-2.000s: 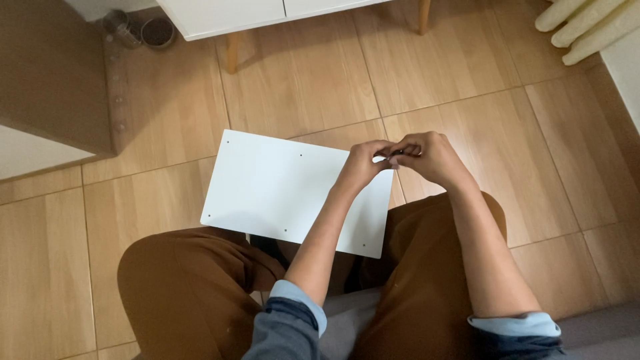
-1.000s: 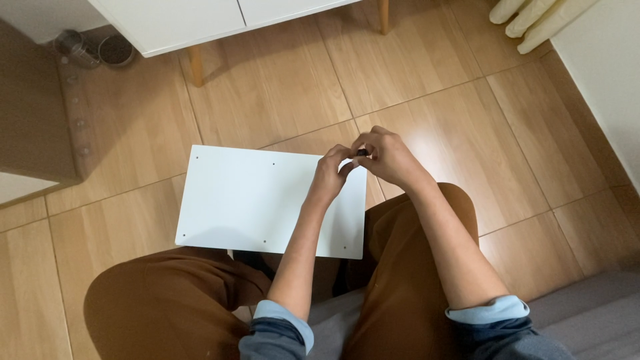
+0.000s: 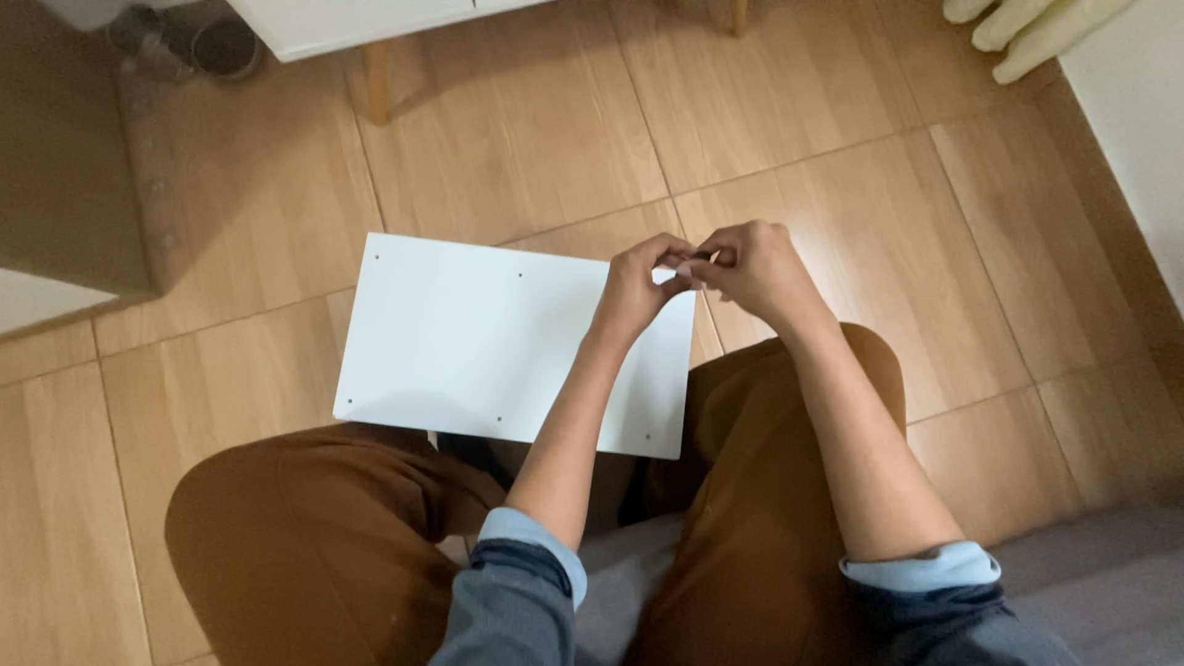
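Note:
A white rectangular panel (image 3: pixel 481 342) with several small drilled holes lies in front of my knees. Over its upper right corner, my left hand (image 3: pixel 643 277) and my right hand (image 3: pixel 754 268) meet at the fingertips. Between them is a small dark item (image 3: pixel 700 258), mostly hidden by the fingers, so its kind cannot be made out. The right hand's thumb and fingers pinch at it, and the left hand's fingertips touch the same spot. Which hand bears it is not clear.
Beyond the panel stands a white cabinet (image 3: pixel 370 18) on wooden legs (image 3: pixel 377 83). A brown furniture piece (image 3: pixel 65 157) is at the left, near glass containers (image 3: pixel 225 48). Cream fabric (image 3: pixel 1036 28) hangs at the upper right, beside a white wall (image 3: pixel 1133 139).
Both hands stay together at the panel's upper right corner, with only small finger shifts. The view has moved somewhat.

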